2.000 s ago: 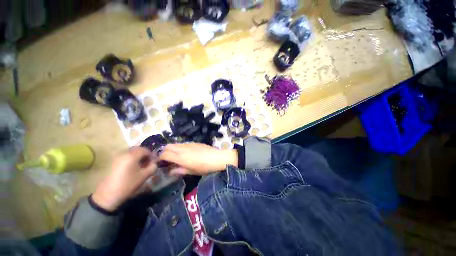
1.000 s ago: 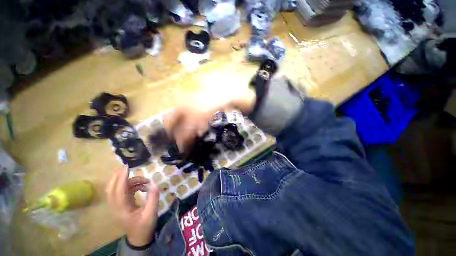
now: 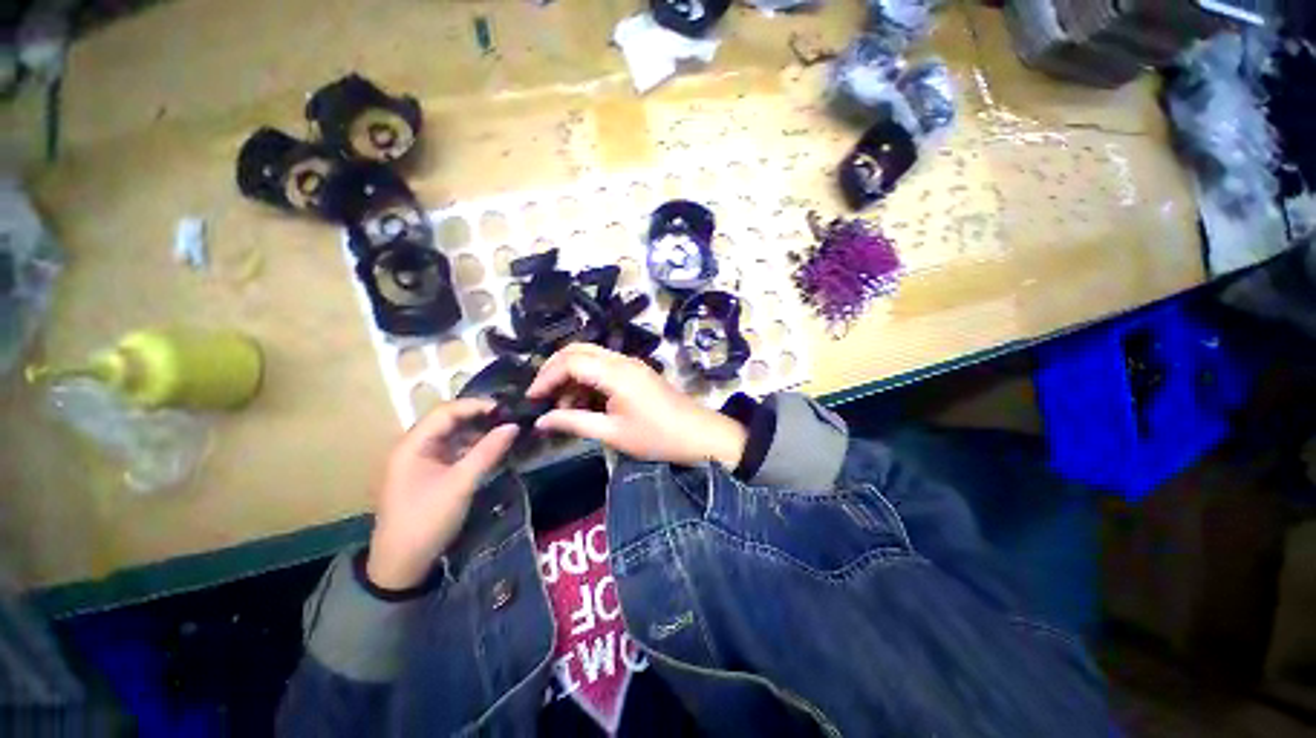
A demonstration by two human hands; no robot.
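My left hand (image 3: 440, 483) and my right hand (image 3: 635, 411) meet at the tray's near edge, both bare. Their fingertips grip a black housing (image 3: 502, 384) from both sides; fingers hide much of it, and I cannot tell if a small part is also pinched. A pile of small black plastic parts (image 3: 566, 309) lies just beyond, on the white perforated tray (image 3: 476, 228). Two shiny-faced housings (image 3: 678, 252) stand right of the pile. Another black housing (image 3: 410, 286) lies on the tray's left side.
More housings (image 3: 378, 133) stand at back left. A yellow-green bottle (image 3: 195, 369) lies left beside crumpled clear plastic (image 3: 137, 433). A magenta heap of fasteners (image 3: 849, 271) lies right, below a housing (image 3: 876, 162). A blue crate (image 3: 1133, 397) sits beyond the bench's green edge (image 3: 960, 365).
My right hand has come back from over the tray, and my left hand has closed from open. Both now hold a housing. Since the oldest frame, a housing has been added at the tray's left.
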